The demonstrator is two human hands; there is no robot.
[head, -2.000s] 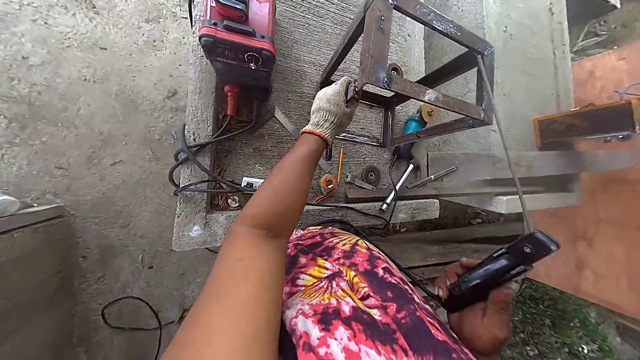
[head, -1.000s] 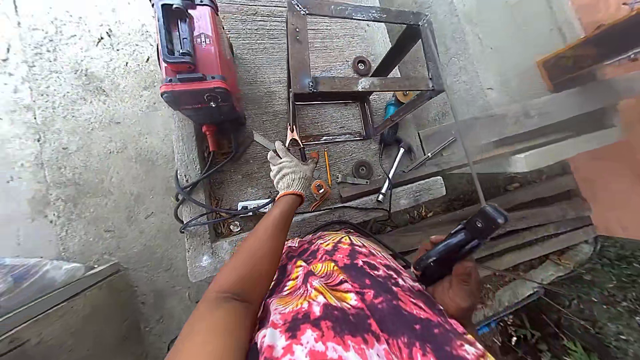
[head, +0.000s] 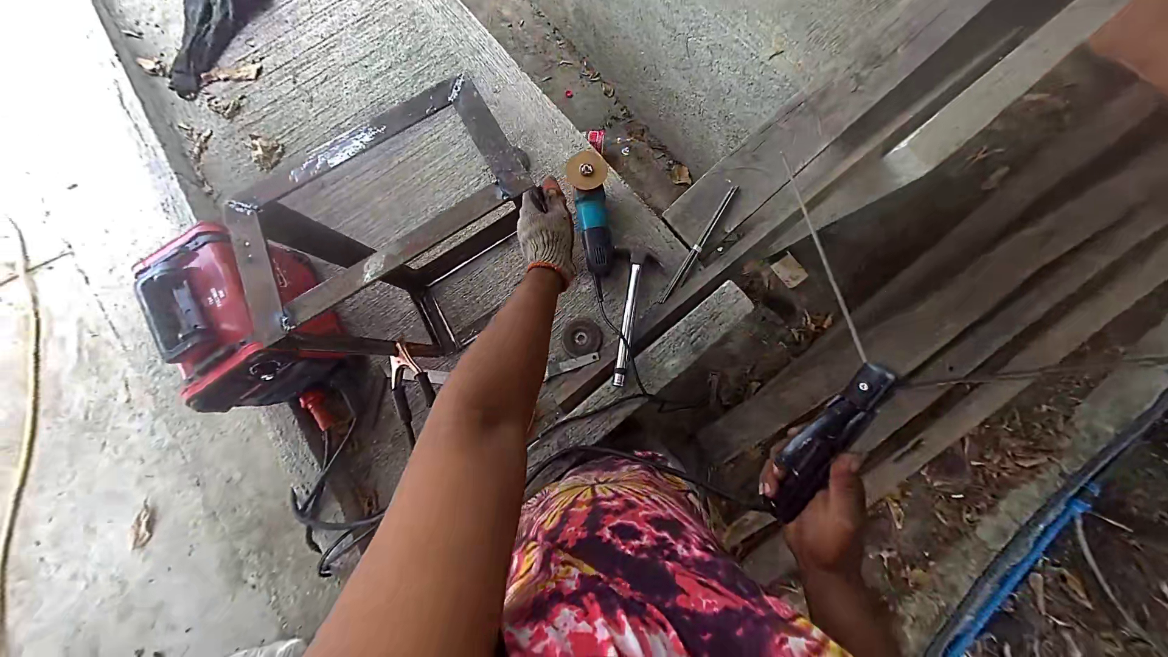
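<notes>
My left hand, in a knitted work glove with an orange cuff, grips the near right corner of a welded steel frame. My bare right hand holds a black welding electrode holder with a long thin electrode pointing up and left. A copper-coloured ground clamp is at the frame's lower bar. Just right of my gloved hand lies a teal angle grinder with a tan disc. The frame's left end overlaps the view of a red welding machine.
A hammer, a metal rod and a grinding disc lie on the concrete slab. Wooden planks extend to the right. Black cables loop near the slab's lower left and past my shirt.
My left hand has gone from beside the ground clamp to the frame's corner. The frame has turned and now stands against or over the welding machine. The view has also rotated.
</notes>
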